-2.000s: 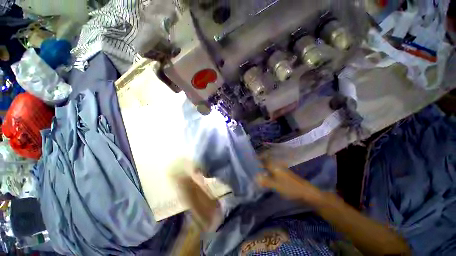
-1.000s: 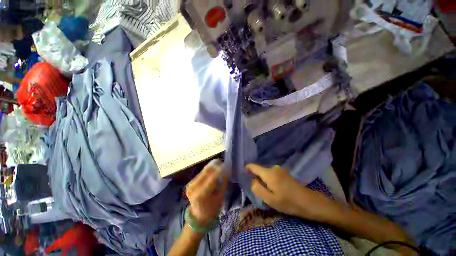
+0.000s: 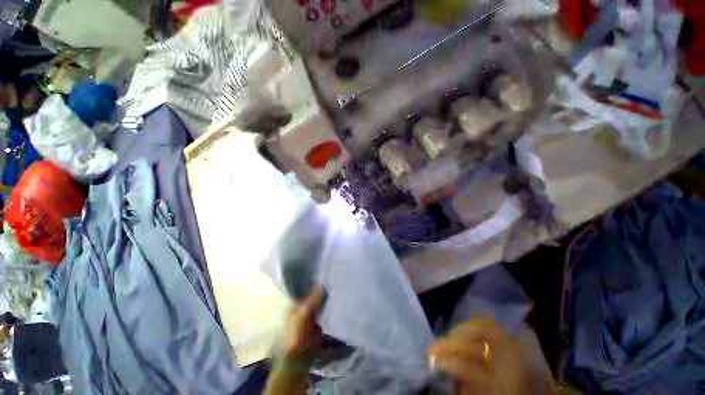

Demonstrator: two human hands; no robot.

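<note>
A light blue-grey garment piece (image 3: pixel 371 285) runs from the lit needle area (image 3: pixel 352 207) of the off-white overlock machine (image 3: pixel 433 77) down towards my lap. My left hand (image 3: pixel 303 328) is blurred, at the cloth's left edge near the table's front edge, with fingers on a darker folded part. My right hand (image 3: pixel 475 355) is at the lower right corner of the cloth, blurred, its fingers curled on the cloth's edge. The fingertips of both hands are partly unclear.
A draped blue-grey pile (image 3: pixel 139 285) hangs left of the cream table board (image 3: pixel 232 231). A darker blue heap (image 3: pixel 641 278) lies at the right. White scraps (image 3: pixel 618 85) with thin red and blue sticks lie upper right. A red bundle (image 3: pixel 42 212) is far left.
The cloth, narrow and folded before, is now spread wider below the needle area. My right hand has moved right and down. The view has shifted, showing more of the machine head.
</note>
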